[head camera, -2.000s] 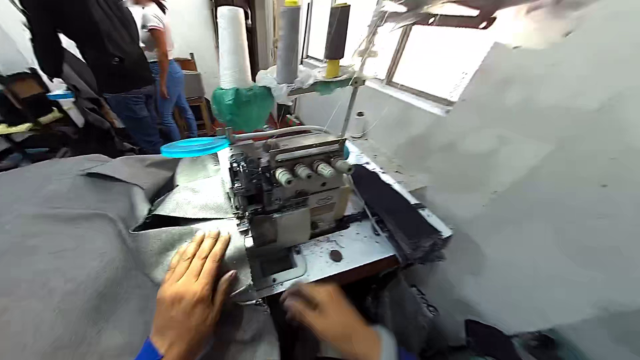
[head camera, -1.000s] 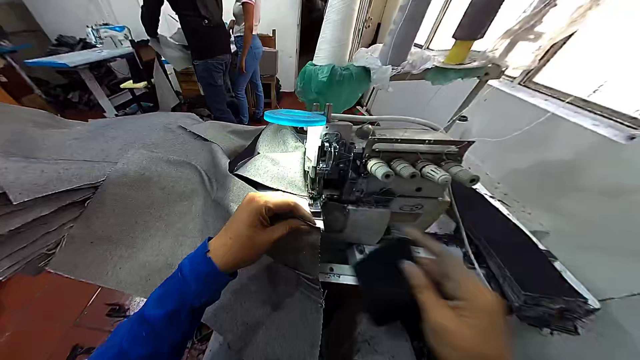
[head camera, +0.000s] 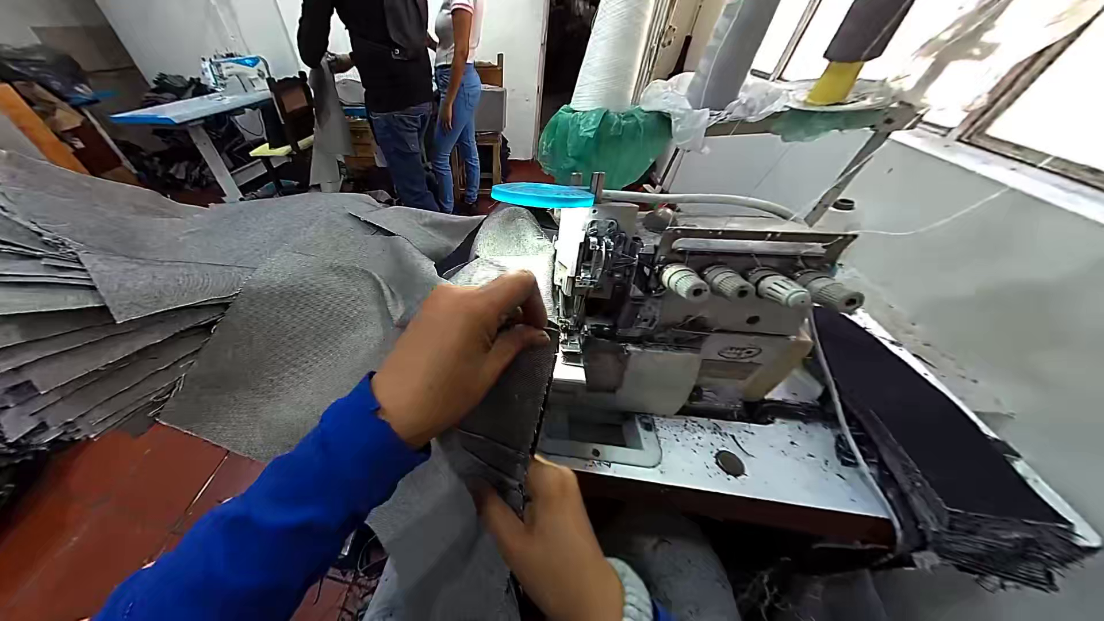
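Observation:
An overlock sewing machine (head camera: 724, 302) stands on a white machine table (head camera: 776, 457). Just left of its needle and presser foot, my left hand (head camera: 466, 345) pinches the edge of grey denim-like fabric (head camera: 302, 336) between thumb and fingers. Lower down the same edge, my right hand (head camera: 561, 543) grips the cloth, thumb on one side and fingers on the other. The edge runs up toward the presser foot (head camera: 571, 341); whether it lies under the foot cannot be told. A lamp lights the cloth beneath a blue round disc (head camera: 543, 195).
Layered grey cut pieces (head camera: 103, 345) lie at the left. A stack of dark cut pieces (head camera: 931, 431) rests on the table's right end. Thread cones (head camera: 614, 60) stand behind the machine, near the window. Two people (head camera: 397, 95) stand beyond, by a blue-topped table (head camera: 190, 110).
My right hand, seen with a dark piece near the table's front a second ago, has moved left to the grey fabric's edge and grips it. My left hand stays by the needle area.

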